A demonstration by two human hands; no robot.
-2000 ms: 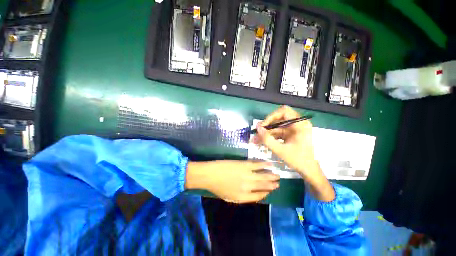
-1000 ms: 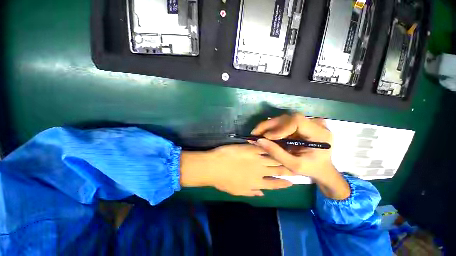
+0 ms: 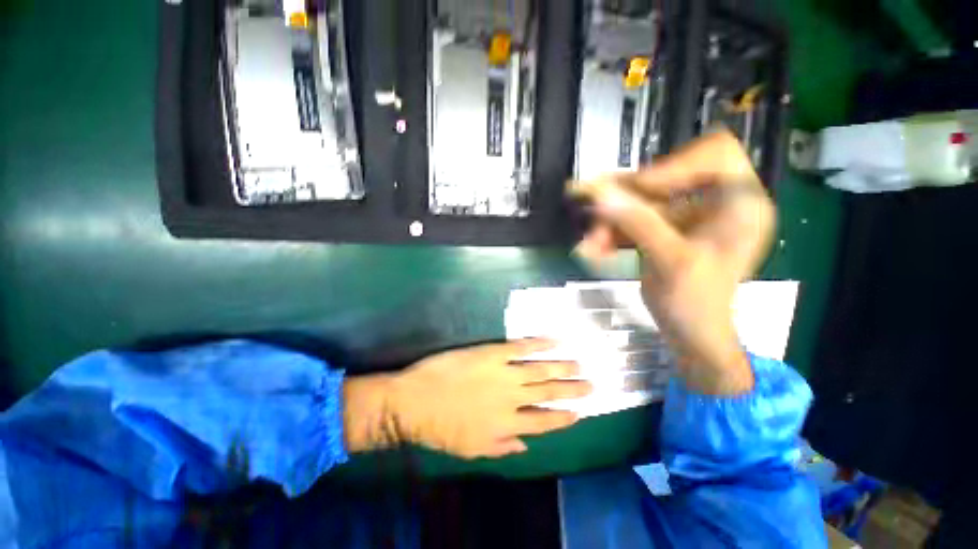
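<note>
My left hand (image 3: pixel 472 399) lies flat, fingers apart, on the left end of a white release liner sheet (image 3: pixel 767 306) with rows of grey rectangles. My right hand (image 3: pixel 697 231) is blurred and raised over the front edge of the black foam tray (image 3: pixel 290 225). Its fingers are closed on the dark tweezers (image 3: pixel 581 207), which are blurred and mostly hidden. I cannot tell if the tip carries a piece. Open phones sit in the tray pockets: one at left (image 3: pixel 268 118), one in the middle (image 3: pixel 467 129), one partly behind my right fingers (image 3: pixel 603 134).
A further phone (image 3: pixel 721 102) lies in the tray's right pocket, partly covered by my right hand. A white post wrapped in plastic (image 3: pixel 890 153) stands at the right. The green bench mat (image 3: pixel 97 214) extends under the tray and sheet.
My right hand has lifted from beside my left hand to the tray's front edge. My left hand remains by the sheet's left end. The view has shifted, and the shiny clear film no longer shows.
</note>
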